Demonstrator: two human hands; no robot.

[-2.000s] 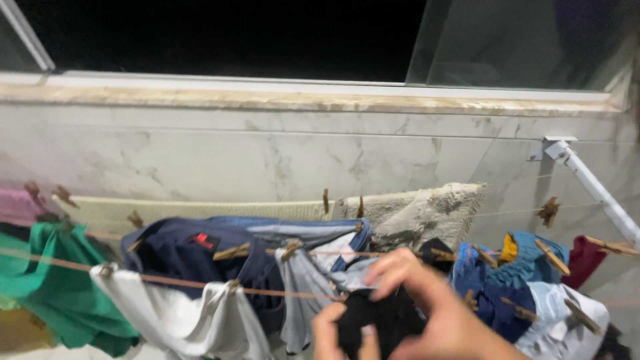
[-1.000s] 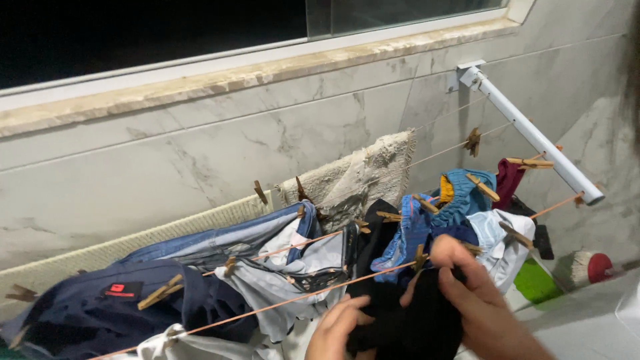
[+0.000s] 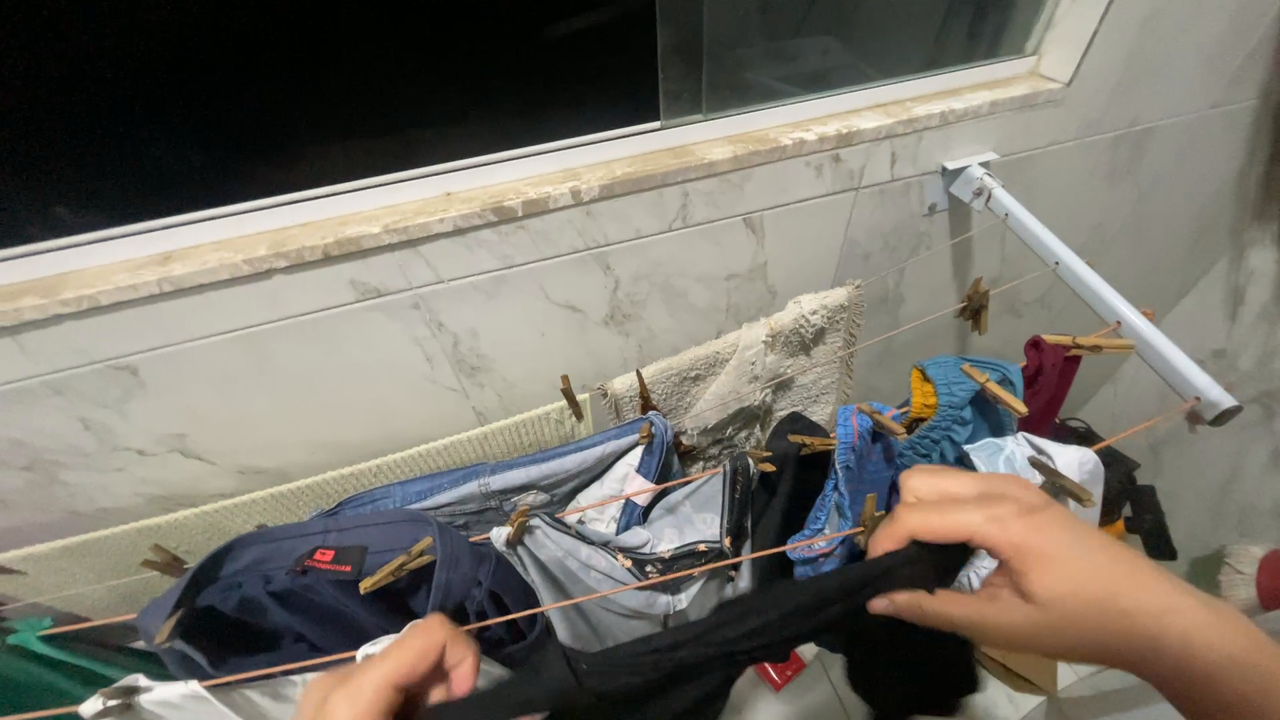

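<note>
A black cloth garment (image 3: 700,640) is stretched between my two hands, just below the front clothesline (image 3: 640,590). My left hand (image 3: 400,670), at the bottom edge of the view, grips its left end; the fingertips are partly hidden. My right hand (image 3: 1000,570) pinches its upper right part between thumb and fingers, close to a wooden clothespin (image 3: 870,518) on that line. Beyond my hands hang a navy garment (image 3: 270,580), gray pants (image 3: 620,590) and blue patterned shorts (image 3: 850,480), with clothespins on them.
Blue jeans (image 3: 480,480), a cream fringed rug (image 3: 770,360), teal shorts (image 3: 965,410) and a maroon garment (image 3: 1048,380) hang on further lines. A white metal arm (image 3: 1110,290) carries the lines from the marble-look wall. White cloth (image 3: 220,695) hangs at the lower left.
The black garment was bunched between my hands; now my hands are wide apart and it is stretched out. My left hand has moved left. The view has swung right since the oldest frame.
</note>
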